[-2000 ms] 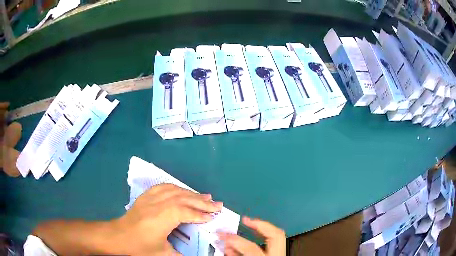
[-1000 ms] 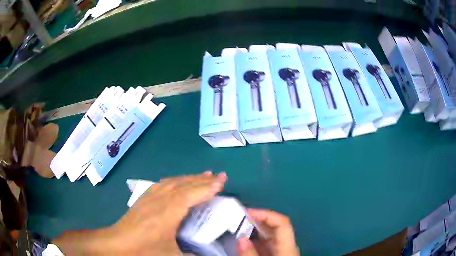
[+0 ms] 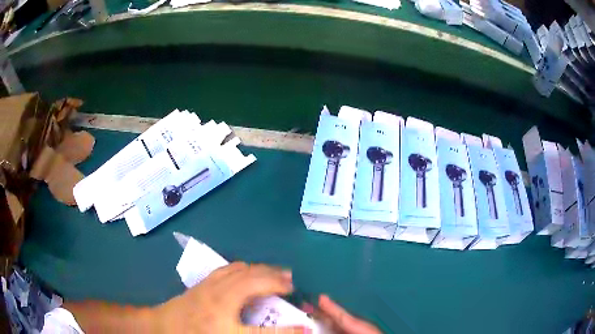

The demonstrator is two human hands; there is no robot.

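My left hand [image 3: 228,297] lies over a white and light-blue carton [image 3: 199,261] at the bottom centre and grips it. Its far end with a pointed flap sticks out at upper left. My right hand [image 3: 342,318] is at the carton's near end, blurred and cut off by the bottom edge; whether it grips the carton is unclear. A fanned stack of flat cartons [image 3: 176,176] lies at left. A row of several erected cartons [image 3: 375,176] leans side by side at right, each with a dark product picture on its front.
Brown paper package [image 3: 19,130] and torn kraft paper [image 3: 68,156] at left. More erected cartons [image 3: 551,189] at the right edge. A pale strip [image 3: 274,138] crosses the green surface. A raised pale-edged shelf [image 3: 365,19] behind bears cartons at upper right. Blue-white pieces [image 3: 29,306] at lower left.
The view has swung left, so the carton row sits further right and lower, and the brown package shows more. Both hands stay on or by the carton, whose far end shows more than a second ago.
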